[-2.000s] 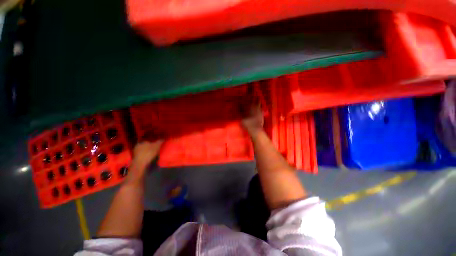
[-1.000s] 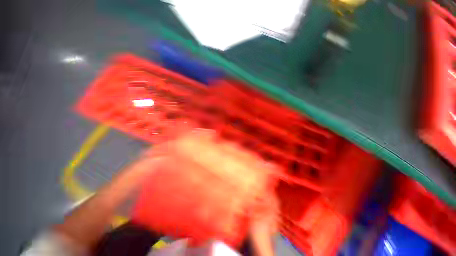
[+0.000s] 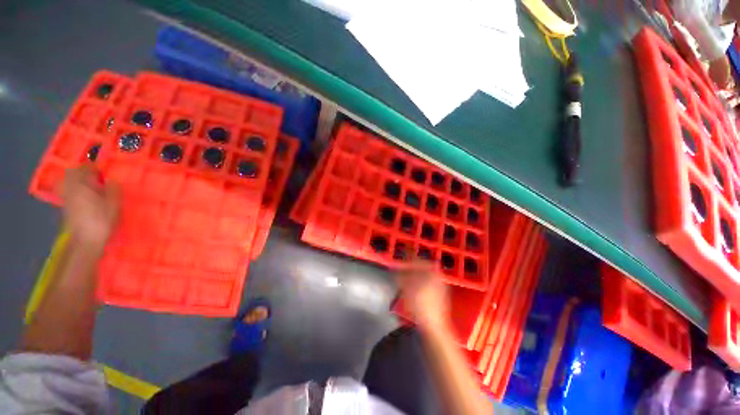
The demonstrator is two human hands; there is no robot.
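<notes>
A part-full orange-red compartment tray (image 3: 182, 211) lies at the left, over another tray that holds a few dark discs. Round dark discs (image 3: 171, 152) sit in two rows of its pockets; its other pockets are empty. My left hand (image 3: 88, 207) is on its left edge and grips it. A second part-full tray (image 3: 353, 190) lies under the bench edge, with several dark discs at its right side. My right hand (image 3: 423, 288) is blurred at this tray's lower edge; its fingers are not clear.
The green bench (image 3: 487, 154) crosses the upper right, with white papers (image 3: 446, 49), a yellow ring (image 3: 552, 16) and a black pen-like stick (image 3: 572, 121). Another filled tray (image 3: 669, 138) lies there. Below are upright trays (image 3: 511, 300), a blue stool (image 3: 596, 357) and a blue box (image 3: 235, 77).
The view has turned left and sharpened. My hands, close together over a blurred tray one second ago, are now apart, one at the left tray and one at the middle tray.
</notes>
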